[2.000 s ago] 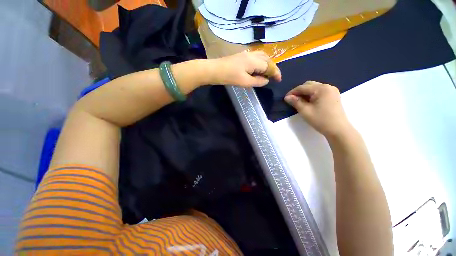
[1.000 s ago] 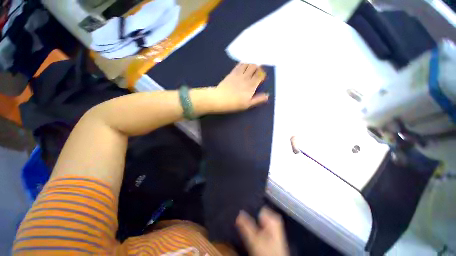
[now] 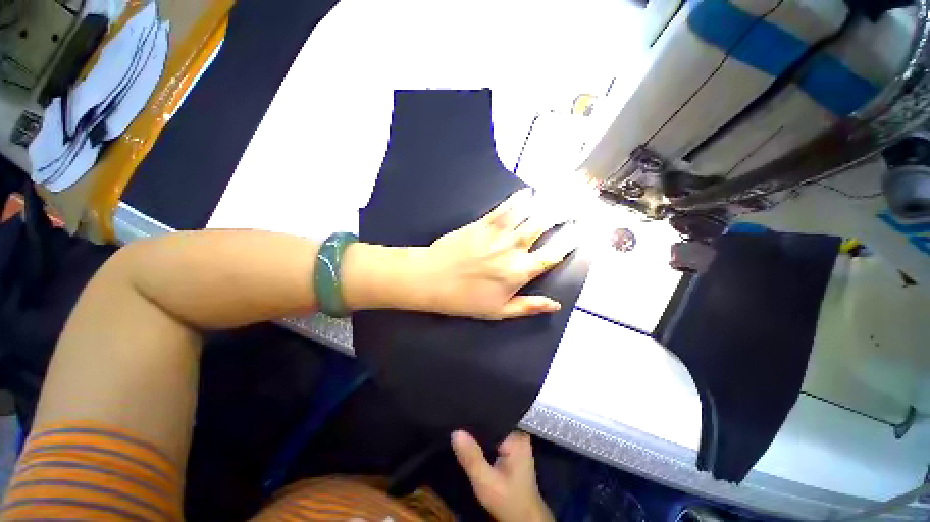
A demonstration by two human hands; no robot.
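A black garment panel (image 3: 438,173) lies on the white table left of the needle, its lower part hanging over the front edge. My left hand (image 3: 500,260) lies flat on it, fingers spread, fingertips in the lamp glare near the presser foot (image 3: 637,199). My right hand (image 3: 500,474) is at the panel's lower edge below the table front, thumb on the cloth; its fingers are partly hidden, so its grip cannot be told. The sewing machine head (image 3: 755,92), white with a blue stripe, stands at the upper right.
Black curved panels (image 3: 760,347) lie right of the needle. A long black panel (image 3: 224,112) lies at the far left beside brown tape (image 3: 153,153). White cut pieces (image 3: 107,102) with black strips are at the upper left. A ruler tape (image 3: 602,440) runs along the table front.
The view has shifted right towards the machine. The black panel, hanging over the edge a second ago, now lies further onto the table near the needle, with my left hand spread on it.
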